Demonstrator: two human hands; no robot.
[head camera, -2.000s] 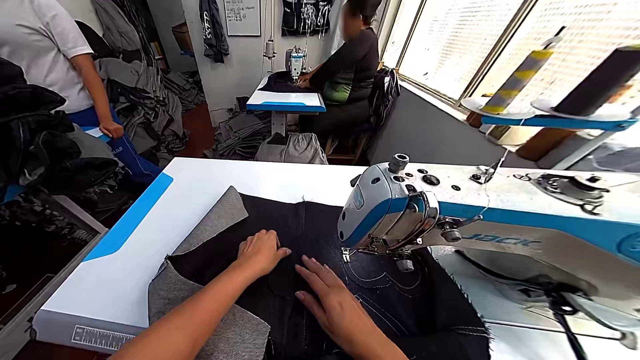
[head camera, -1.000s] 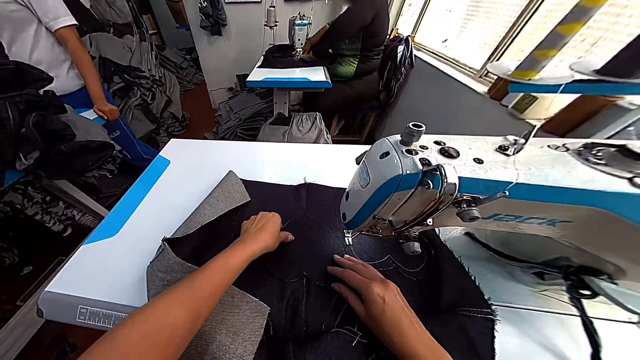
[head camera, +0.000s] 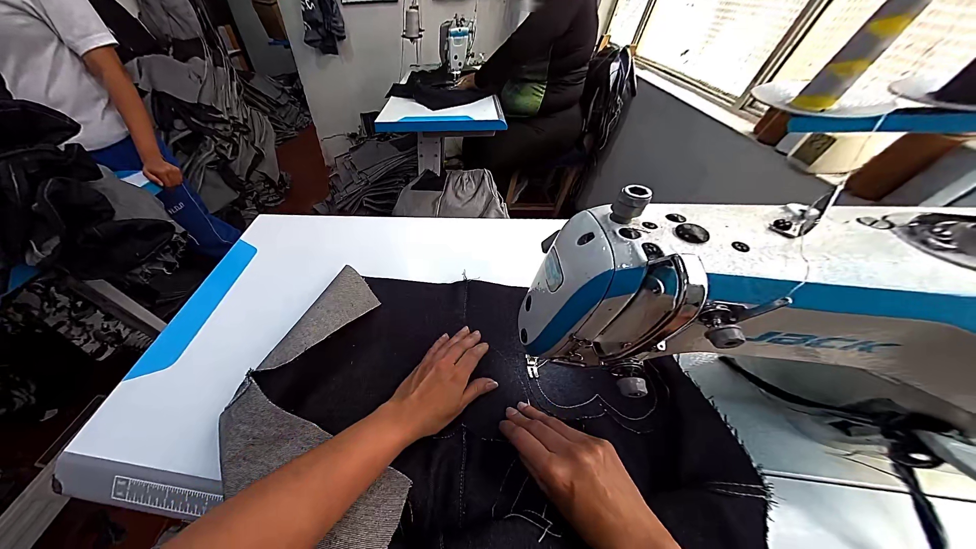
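Observation:
A dark denim panel (head camera: 358, 389) with light stitching and frayed edges lies across the sewing table, its grey reverse side (head camera: 282, 435) folded up at the left. My left hand (head camera: 442, 381) rests palm down on the denim, left of the needle, fingers spread. Nearer to me, my right hand (head camera: 560, 457) presses flat on the same cloth beside a curved stitch line. Above the denim at the right stands the Jack sewing machine (head camera: 610, 282); its presser foot (head camera: 532, 367) is at the cloth, close to the fingertips of both hands. Neither hand grasps anything.
The white table (head camera: 175, 412) has a blue edge strip and a printed ruler. A thread stand (head camera: 831, 122) rises at the upper right. Beyond the table, a co-worker sits at another sewing machine (head camera: 457, 46), and another person stands at the left among piles of garments (head camera: 206, 99).
My left hand has moved right, toward the needle, since one second ago. My right hand was farther left two seconds ago. The view has shifted somewhat.

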